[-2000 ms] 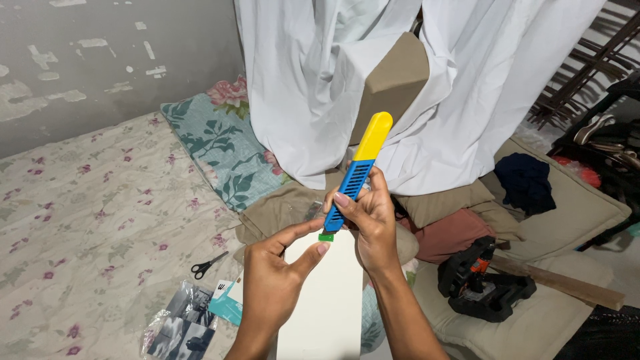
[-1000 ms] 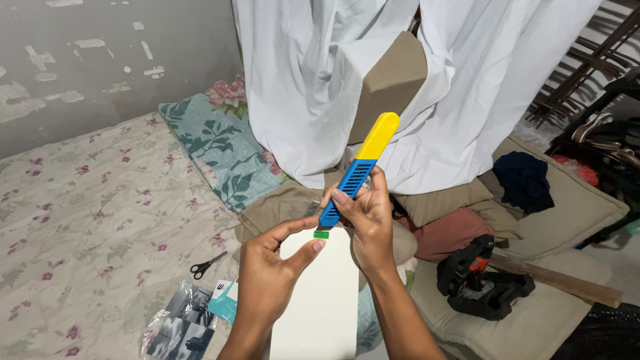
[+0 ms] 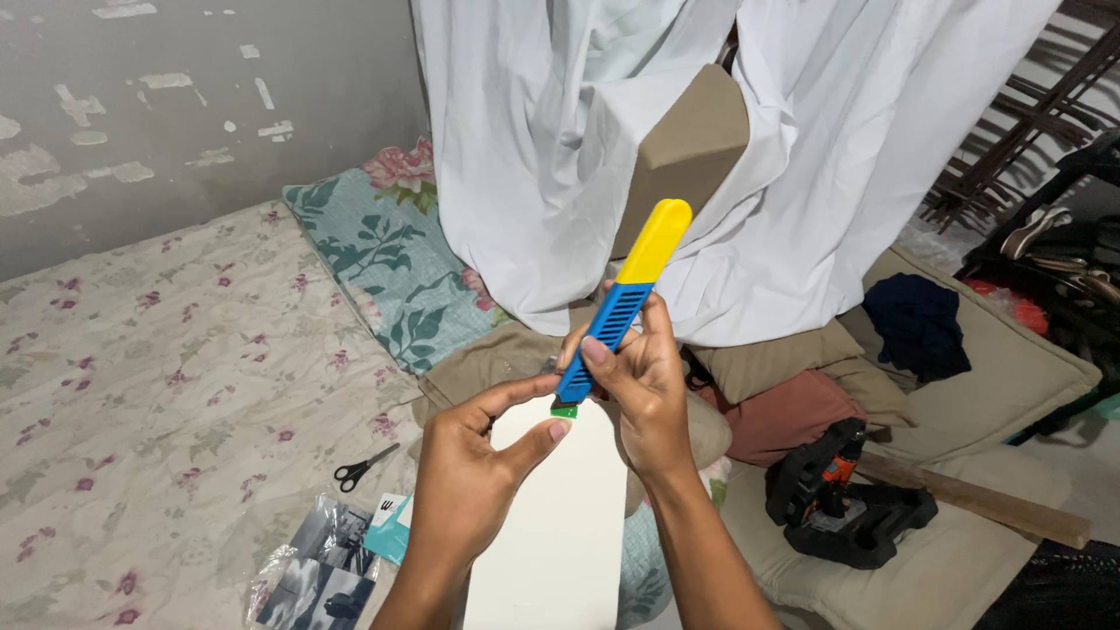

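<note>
My right hand (image 3: pixel 643 376) grips a blue and yellow utility knife (image 3: pixel 626 297), tilted with its yellow end up and to the right. The knife's lower tip meets a small green piece (image 3: pixel 564 411) at the rounded top end of a white flat board (image 3: pixel 551 534). With thumb and index finger my left hand (image 3: pixel 490 455) holds the board's top end, the thumb tip touching the lower edge of the green piece. The rest of the left fingers are hidden behind the board.
Black scissors (image 3: pixel 360 470) and plastic-wrapped pictures (image 3: pixel 324 569) lie on the floral bedsheet (image 3: pixel 175 394) at left. White curtains (image 3: pixel 525 175) hang ahead. At right, an open black case with an orange and black drill (image 3: pixel 842 472) rests beside a wooden plank (image 3: pixel 980 503) on a beige cushion.
</note>
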